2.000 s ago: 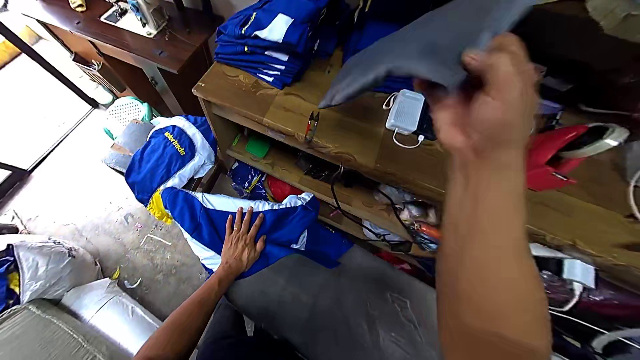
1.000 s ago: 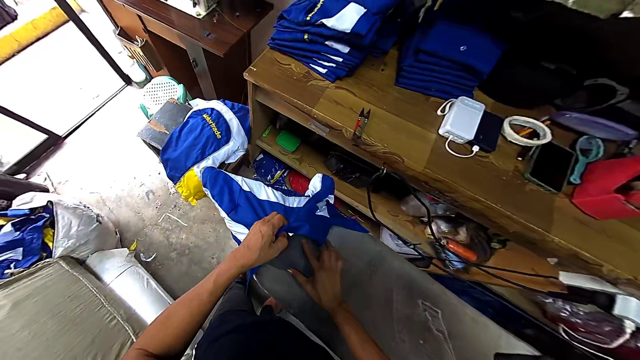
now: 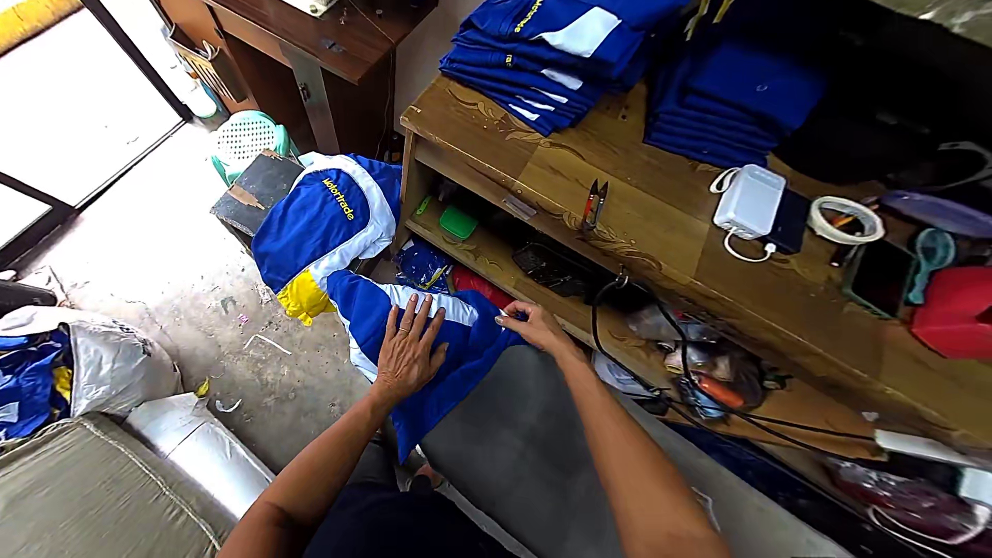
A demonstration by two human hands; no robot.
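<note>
A blue and white cloth garment (image 3: 457,372) lies over the end of a grey padded board (image 3: 527,449). My left hand (image 3: 411,349) rests on it, palm down with fingers apart. My right hand (image 3: 539,325) pinches the garment's right edge between thumb and fingers. Beyond my left hand, another blue and white garment (image 3: 310,225) with yellow lettering hangs over a dark box, with a yellow cloth (image 3: 306,298) below it.
A wooden shelf unit (image 3: 674,225) bears stacked blue garments (image 3: 542,62), thread snips (image 3: 595,205), a white power bank (image 3: 750,201) and a tape roll (image 3: 846,220). Black cables (image 3: 674,325) hang at its front. White sacks (image 3: 124,364) stand at left.
My right hand held a grey cloth or pad aloft two seconds ago; it now grips the garment's edge. My left hand, bunched on the garment one second ago, has flattened out on it.
</note>
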